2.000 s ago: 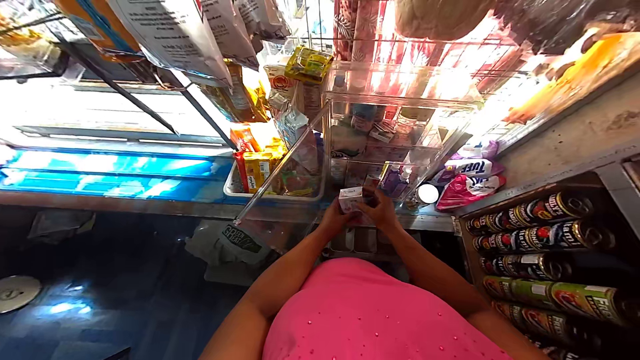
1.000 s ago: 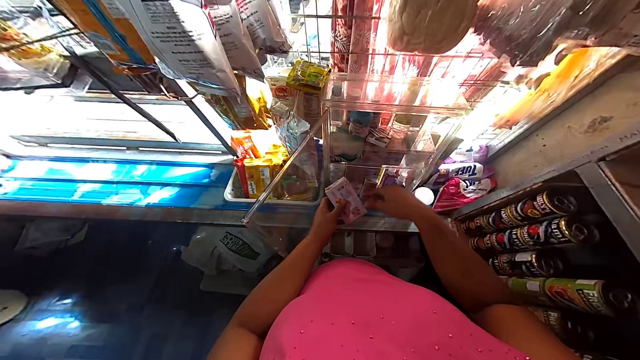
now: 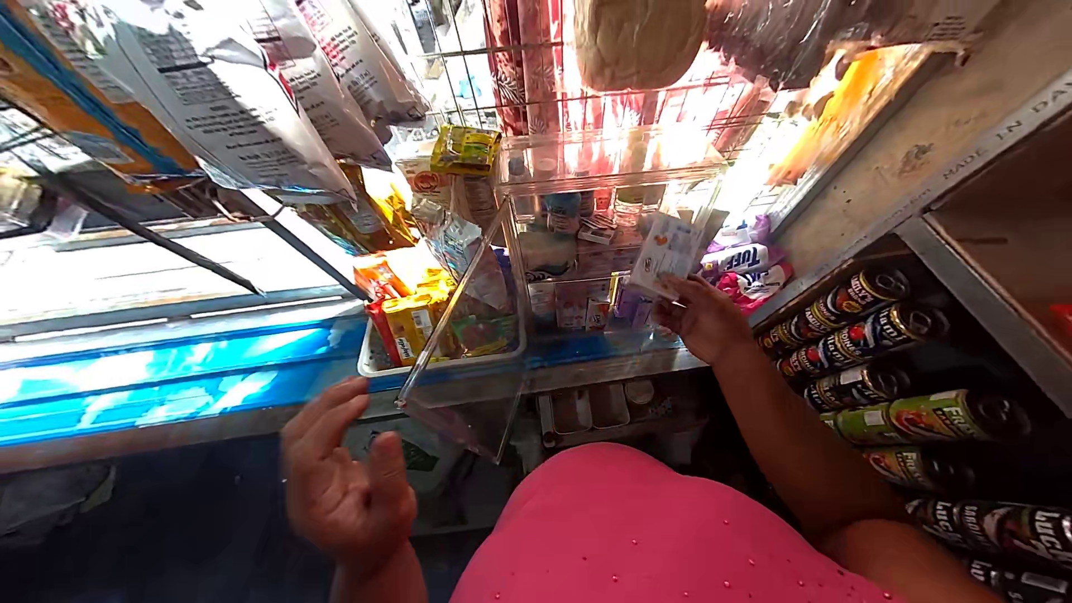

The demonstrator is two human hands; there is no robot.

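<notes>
My right hand (image 3: pixel 703 314) grips a small flat white printed packet (image 3: pixel 666 255) by its lower end, in front of the right part of a clear plastic display case (image 3: pixel 603 176). Small boxes (image 3: pixel 584 303) and bottles stand inside the case. Its clear door (image 3: pixel 461 335) hangs open, tilted out to the left. My left hand (image 3: pixel 347 473) is raised at the lower left, palm up and fingers apart, holding nothing. It is below and left of the door's near corner.
A white tray (image 3: pixel 368 356) of snack packets stands left of the case on the blue counter (image 3: pixel 184 368). Food cans (image 3: pixel 930 417) lie stacked on the right shelf. Purple and pink packs (image 3: pixel 749 268) sit right of the case. Large bags (image 3: pixel 218 100) hang at the upper left.
My left hand has let go of the packet and moved down and left, away from the case. The packet is now in my right hand, higher and further right.
</notes>
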